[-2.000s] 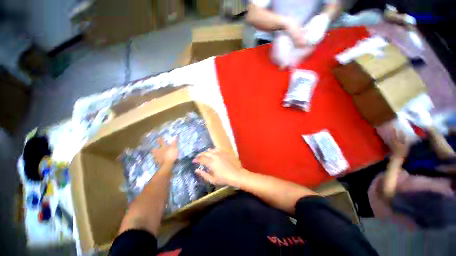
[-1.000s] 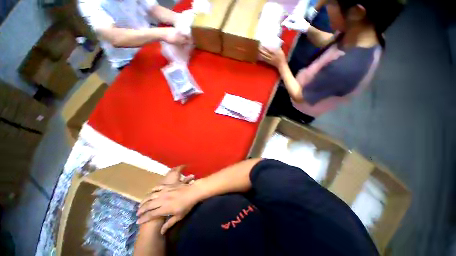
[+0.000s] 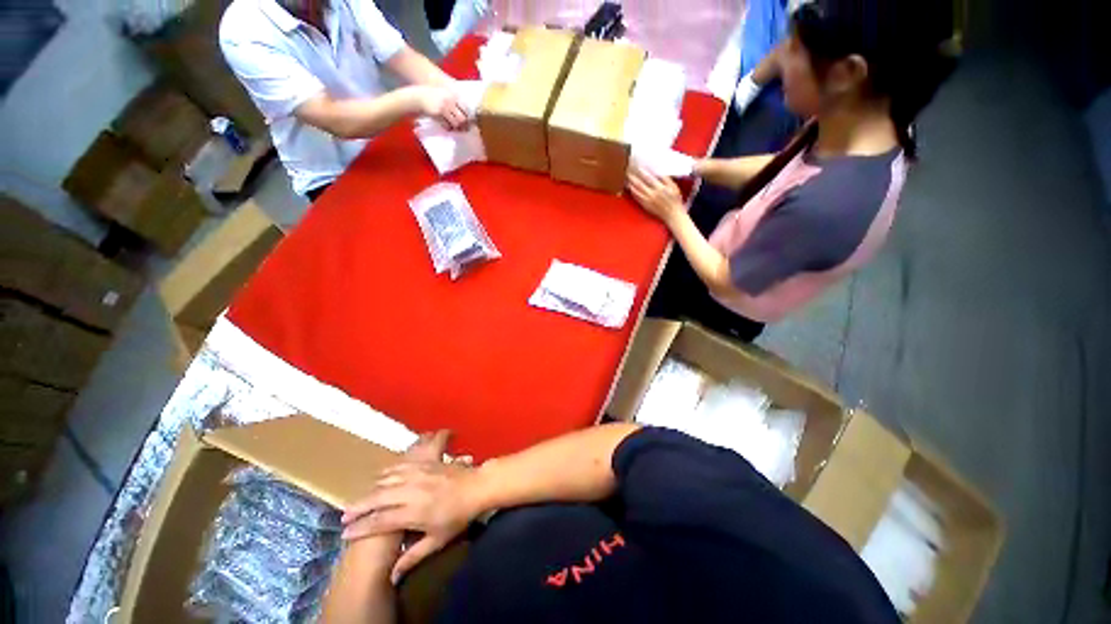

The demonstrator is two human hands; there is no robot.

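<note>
My right hand (image 3: 418,501) lies across my left wrist at the inner corner of the shipping carton (image 3: 305,453), fingers somewhat spread, holding nothing visible. My left hand (image 3: 429,449) is mostly hidden beneath and behind it; only part shows over the carton flap. Packed bubble bags (image 3: 271,545) form a shiny grey crinkled mass inside the carton, which is cut off by the lower edge. One bubble bag with a dark core (image 3: 453,229) lies on the red cloth (image 3: 402,329). Another bubble bag (image 3: 582,293) lies to its right.
Two small brown boxes (image 3: 597,112) stand at the table's far part. A person in white (image 3: 305,73) at left and a person in pink and grey (image 3: 810,226) at right handle whitish sheets. Open cartons with white items (image 3: 731,408) stand below the table's right edge. Stacked cartons stand far left.
Both hands have left the bags inside the carton, and the right now rests over the left wrist. The view has swung right. The left person's hands have moved away from the nearer bag.
</note>
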